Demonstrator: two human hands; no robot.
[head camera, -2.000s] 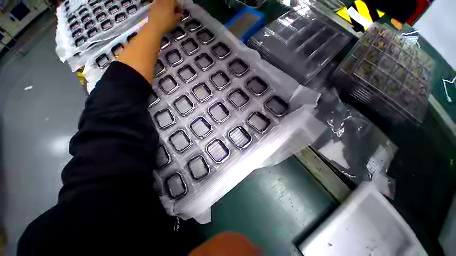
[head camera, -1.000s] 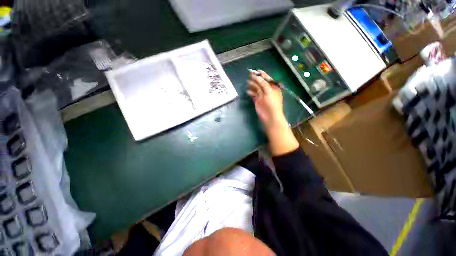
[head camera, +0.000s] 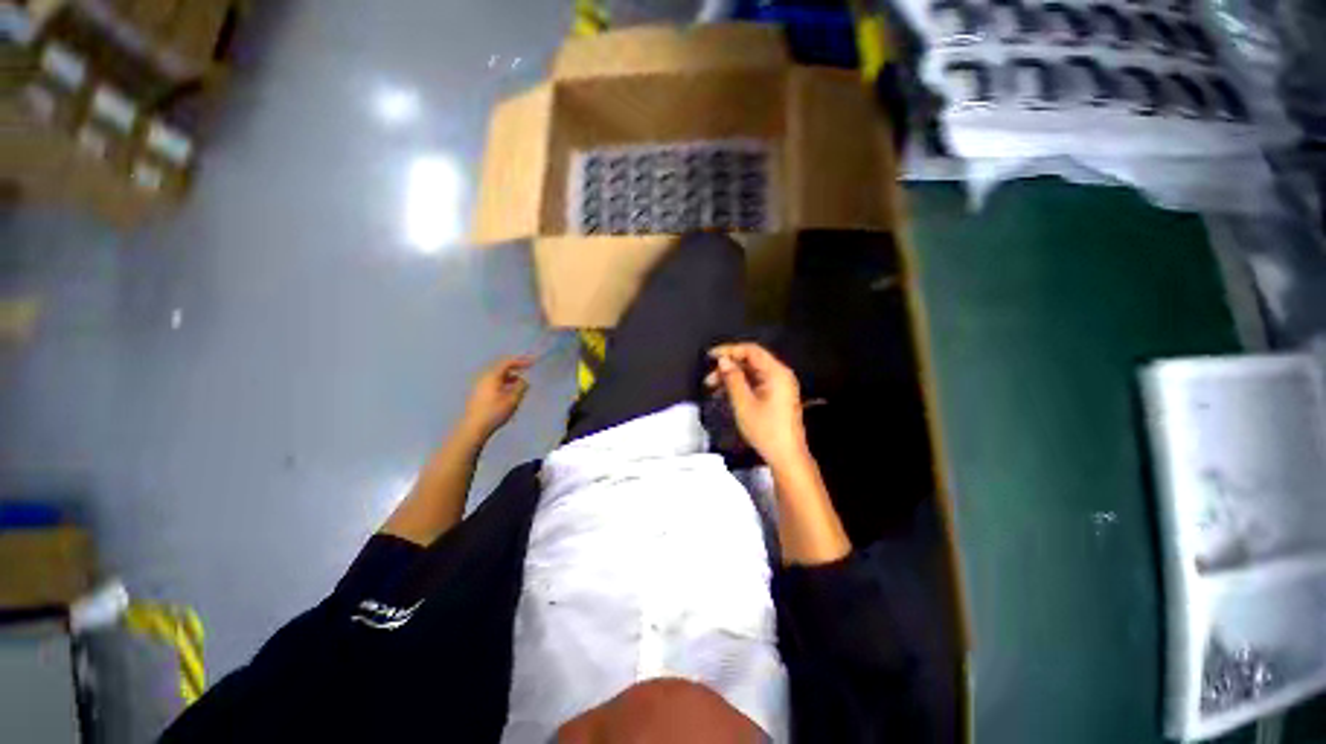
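My left hand (head camera: 497, 393) is left of my lap, above the floor, with its fingers curled; a faint thin line shows near its fingertips. My right hand (head camera: 759, 398) is over my right thigh, thumb and fingers bent close together; a short thin thing shows behind it. Blur hides whether either hand holds anything. An open cardboard carton (head camera: 582, 284) stands in front of my knees, with a layer of dark square frames (head camera: 676, 189) in it. Neither hand touches the carton.
The green bench (head camera: 1033, 436) is at the right, with a white parts tray (head camera: 1236, 422) holding silver bits and a small silver cluster (head camera: 1105, 519) beside it. Frame trays (head camera: 1076, 70) lie on the bench at the top right. Stacked cartons (head camera: 109, 109) stand at the far left.
The view has swung left from the bench to my lap, the floor and the carton. My right hand has left the bench area near the control unit. My left hand has come into view.
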